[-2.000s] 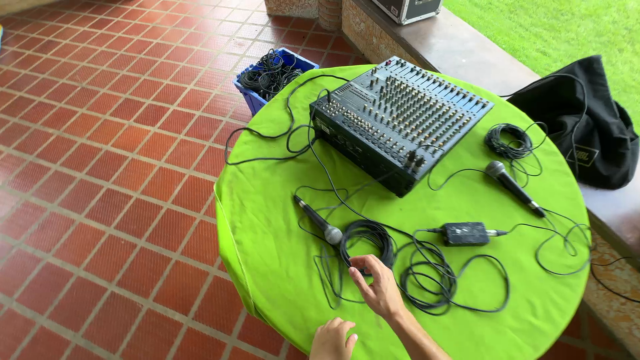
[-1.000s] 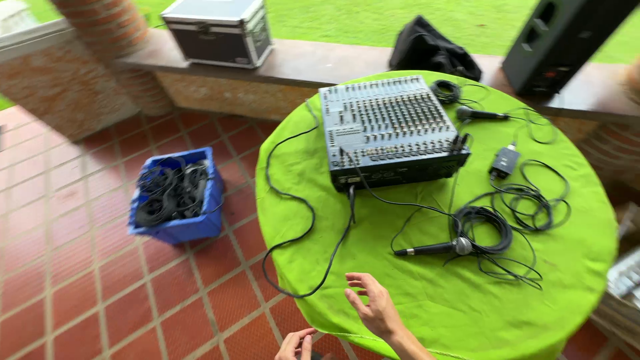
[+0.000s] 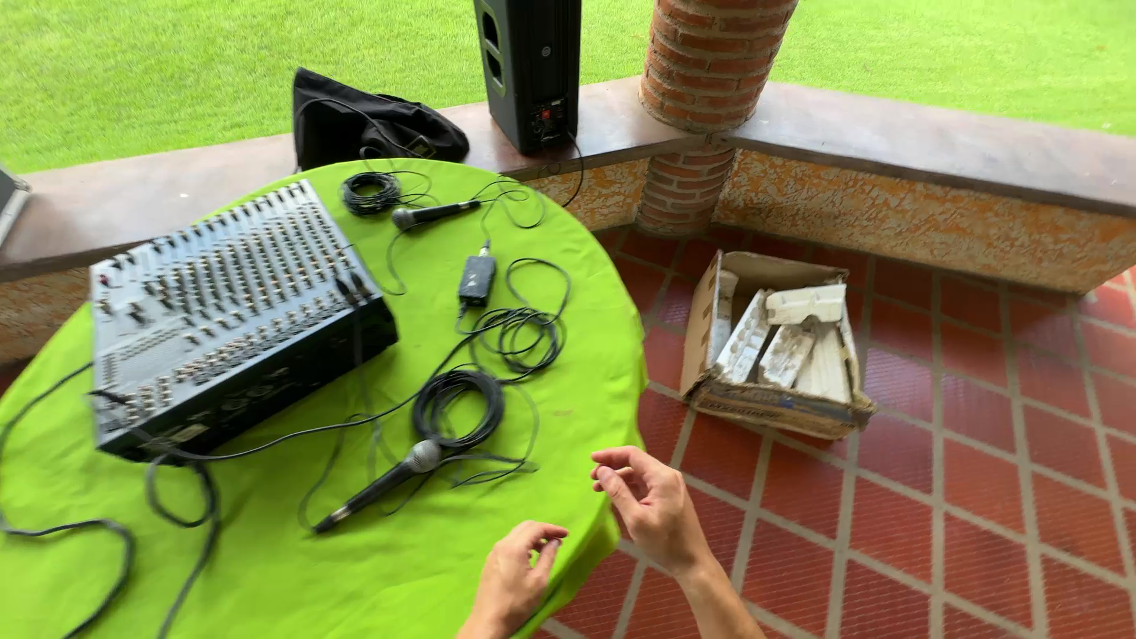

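Observation:
My left hand (image 3: 519,572) hovers over the edge of a round table with a green cloth (image 3: 355,568), fingers loosely curled around nothing. To its right, my right hand (image 3: 655,510) is above the table's rim with thumb and fingers bent toward each other, also holding nothing. Nearest to them on the cloth lies a wired microphone (image 3: 382,486), its head against a coiled black cable (image 3: 458,408). Beyond are a small black power adapter box (image 3: 477,280), looser cable loops (image 3: 532,342), a second microphone (image 3: 435,214) and another coil (image 3: 370,193). An audio mixer (image 3: 231,319) sits at the left with cables from it.
On the low wall (image 3: 612,111) stand a black loudspeaker (image 3: 532,75) and a black bag (image 3: 364,124), beside a brick column (image 3: 710,62). An open cardboard box (image 3: 772,413) with white foam packing pieces (image 3: 806,304) rests on the red tiled floor (image 3: 932,524), right of the table.
The view has swung to the right, bringing in the cardboard box; the blue crate seen earlier is out of view. Both hands remain empty, and they are now at the table's right edge.

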